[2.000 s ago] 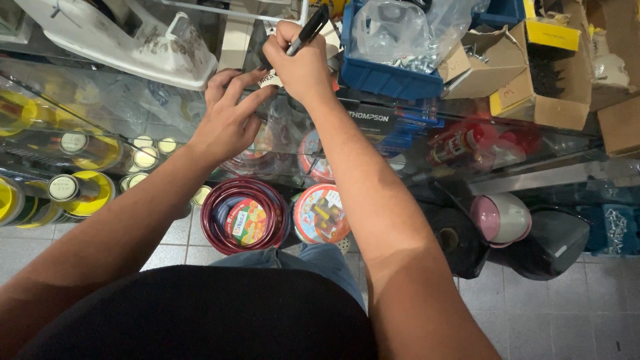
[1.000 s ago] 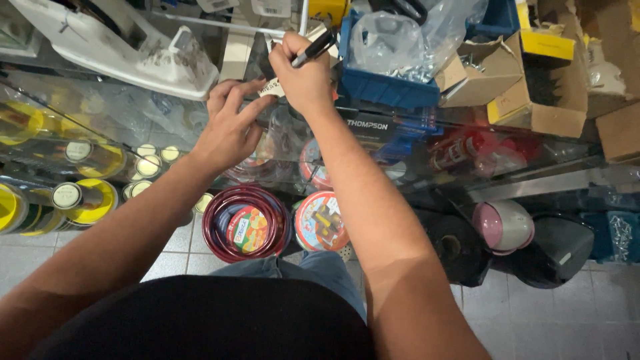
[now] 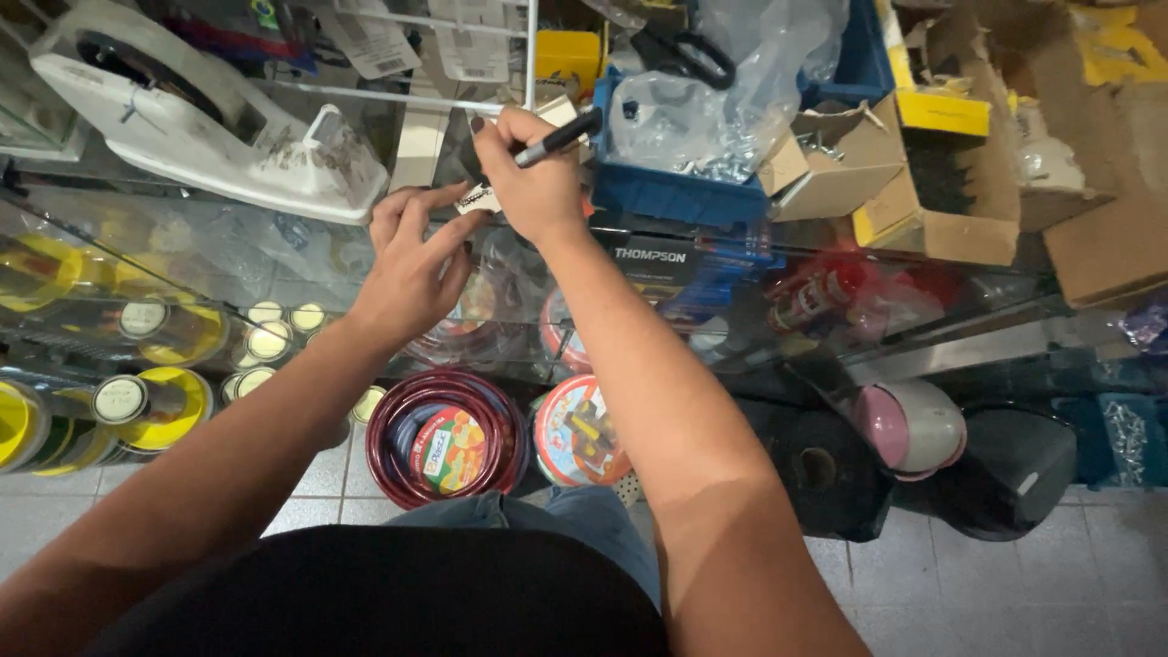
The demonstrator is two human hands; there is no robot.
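My right hand (image 3: 538,178) is closed on a black and grey marker pen (image 3: 558,138), held slantwise with its back end up to the right. Beneath my fingers lies a small pale paper label (image 3: 478,200) bearing dark handwriting, on the glass counter. The thumb and index finger of my left hand (image 3: 422,251) press on the label's left and lower edges. The pen's writing tip is hidden behind my right fingers.
A white tape dispenser (image 3: 228,119) stands at the left. A white wire rack (image 3: 531,55) is behind my hands. To the right are a blue bin (image 3: 680,196) with bagged screws, black-handled scissors (image 3: 684,57) and open cardboard boxes (image 3: 972,219). Coiled red hose (image 3: 383,447) lies below.
Both hands stay at the label, with small shifts of the right hand and pen. More of the writing on the label shows between my fingers.
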